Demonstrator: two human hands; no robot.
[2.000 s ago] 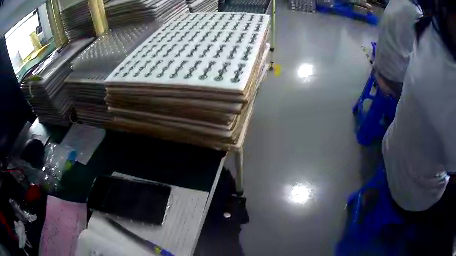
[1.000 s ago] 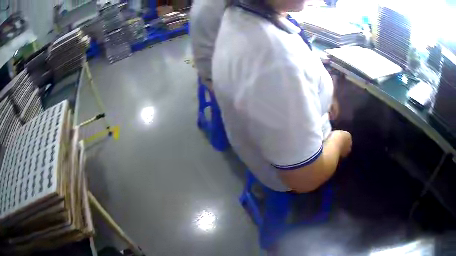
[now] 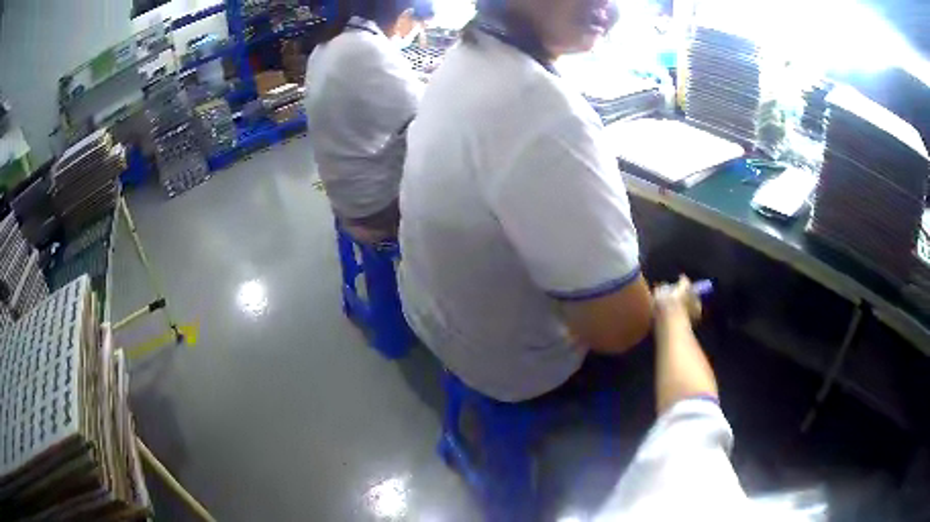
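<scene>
My right hand [image 3: 678,300] reaches up from the bottom right in a white sleeve, small and slightly blurred. Its fingers are closed on a slim pen [image 3: 704,289], whose blue end sticks out to the right. The hand is beside the bare forearm of the seated person in front of me; whether it touches the arm cannot be told. My left hand is out of the picture.
Two people in white shirts [image 3: 505,204] sit on blue stools [image 3: 382,296]. A green-topped bench [image 3: 714,204] at right bears tray stacks [image 3: 872,178] and a white board. Another tray stack [image 3: 46,377] stands at lower left. Shelves stand behind.
The view has swung right from the desk with the notebook and phone to the seated people. My right arm has come into view with the pen, from the bottom right.
</scene>
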